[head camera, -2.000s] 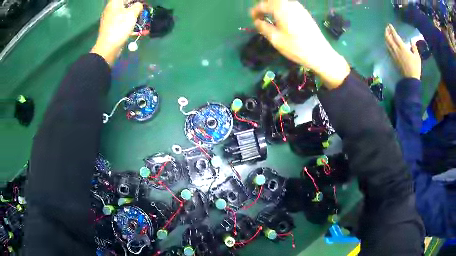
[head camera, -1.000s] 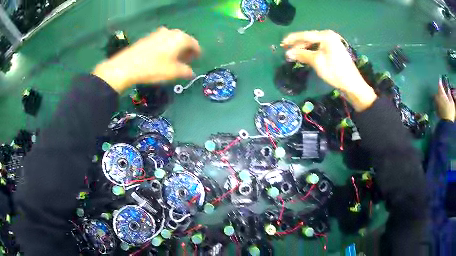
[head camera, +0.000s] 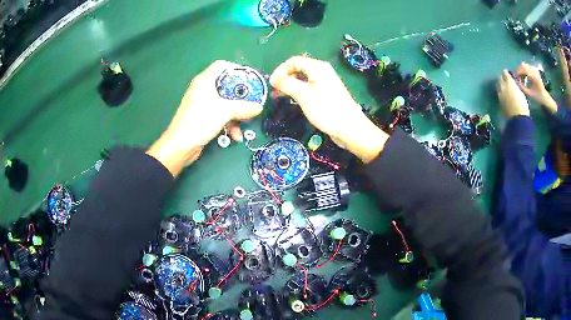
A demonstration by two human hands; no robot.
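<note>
My left hand [head camera: 203, 103] holds a round blue circuit board [head camera: 241, 87], its blue face towards me. A white ring piece [head camera: 224, 141] hangs below that hand. My right hand [head camera: 319, 94] is just right of the board, fingertips bent together near its edge; whether they pinch something small is unclear. A dark housing [head camera: 283, 117] lies under my right hand, partly hidden. Another blue circuit board [head camera: 283, 163] lies below my hands, with a white ring piece [head camera: 250, 135] on its lead. A finned housing [head camera: 327, 191] lies beside it.
Black housings [head camera: 270, 211] with red wires and green-ended cylinders are heaped nearer me. A lone dark unit [head camera: 115, 86] stands at left. A board [head camera: 274, 10] and dark unit [head camera: 309, 11] lie at the far edge. Another person's hands [head camera: 514, 94] work at right.
My left hand has moved right and taken hold of a circuit board. My right hand has come close beside it. The board that lay between my hands is gone from the bench. The view has shifted.
</note>
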